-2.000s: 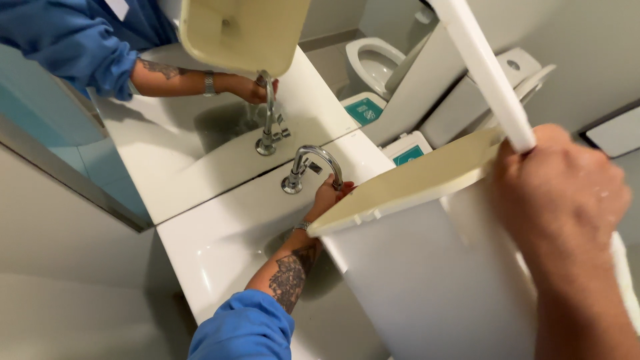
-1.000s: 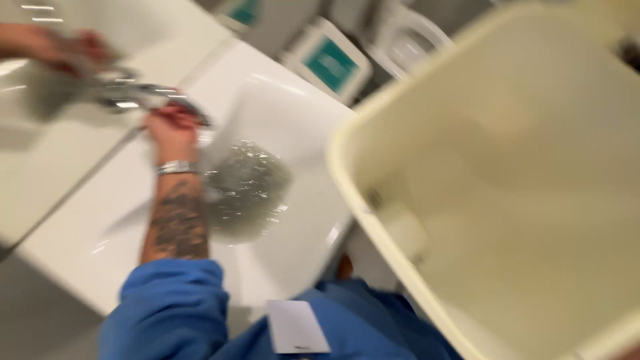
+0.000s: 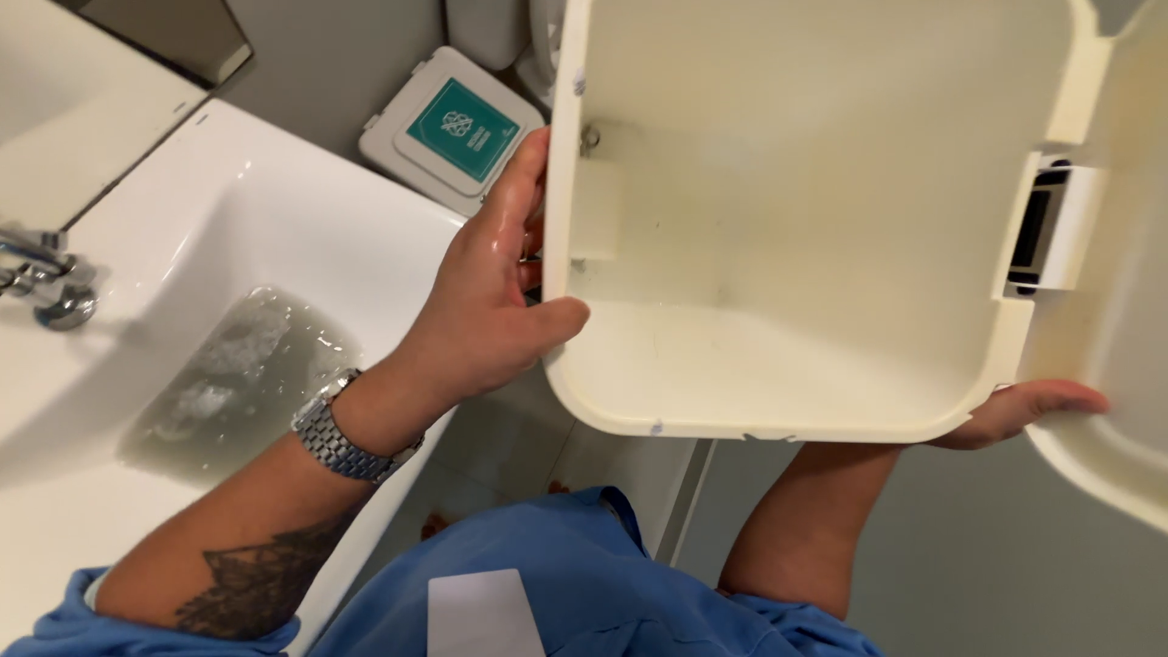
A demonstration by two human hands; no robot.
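Observation:
A cream plastic bin (image 3: 821, 228) is held up between my hands, its open top facing me, with a hinged lid (image 3: 1127, 274) hanging at the right. My left hand (image 3: 497, 283) grips the bin's left rim, thumb over the edge. Against the bin's lower right corner rests my right hand (image 3: 1013, 411), thumb extended beside the hinge; its other fingers are hidden behind the bin. Small dark specks show inside the bin. Left of it, a white washbasin (image 3: 301, 201) holds greyish water (image 3: 246, 383) with foam on top. A chrome faucet (image 3: 55, 283) stands at the basin's back edge.
Behind the basin, a smaller white lidded bin (image 3: 447, 137) bears a green label with writing. Part of a white toilet (image 3: 538, 55) shows beside it. A mirror (image 3: 82, 82) runs along the basin's back at the upper left. Below lies a tiled floor (image 3: 511, 438).
My left hand has moved from the faucet to the bin's rim. The bin, earlier tilted beside the basin, now shows its inside from above. The view has shifted.

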